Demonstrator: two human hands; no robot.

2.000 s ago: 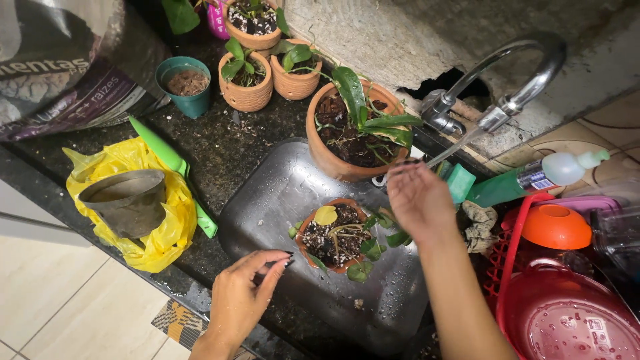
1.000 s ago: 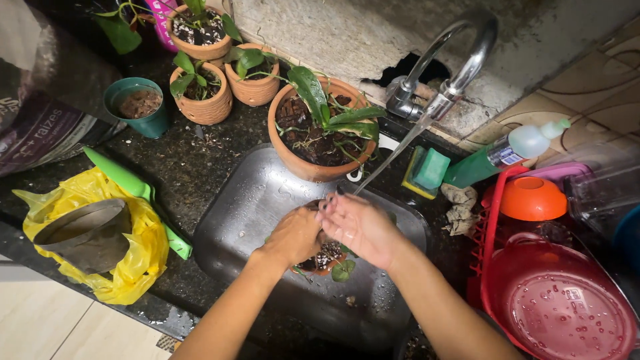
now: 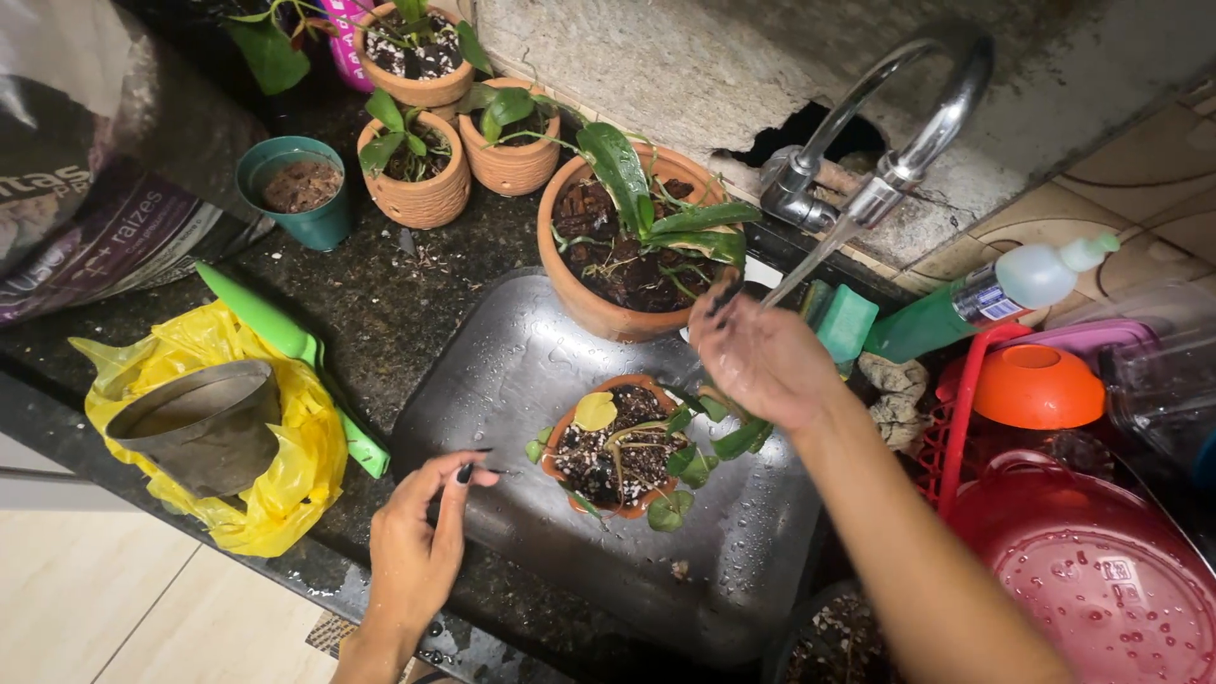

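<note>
My right hand is palm up under the running water of the chrome faucet, its fingers beside the rim of a large terracotta pot. That pot holds a broad-leaved plant in bark. My left hand is over the sink's near left edge with fingers apart and nothing in it. Between the hands, a smaller terracotta pot with a trailing plant, a yellow leaf and speckled soil stands in the metal sink. Some of its leaves lie below my right hand.
Left are a yellow plastic bag around a dark pot, a green trowel, a teal pot and a soil bag. Small terracotta pots stand behind. Right are a sponge, a green bottle and a red colander.
My hands were together above the small pot one second ago and are now apart, the left toward the near left and the right by the water stream.
</note>
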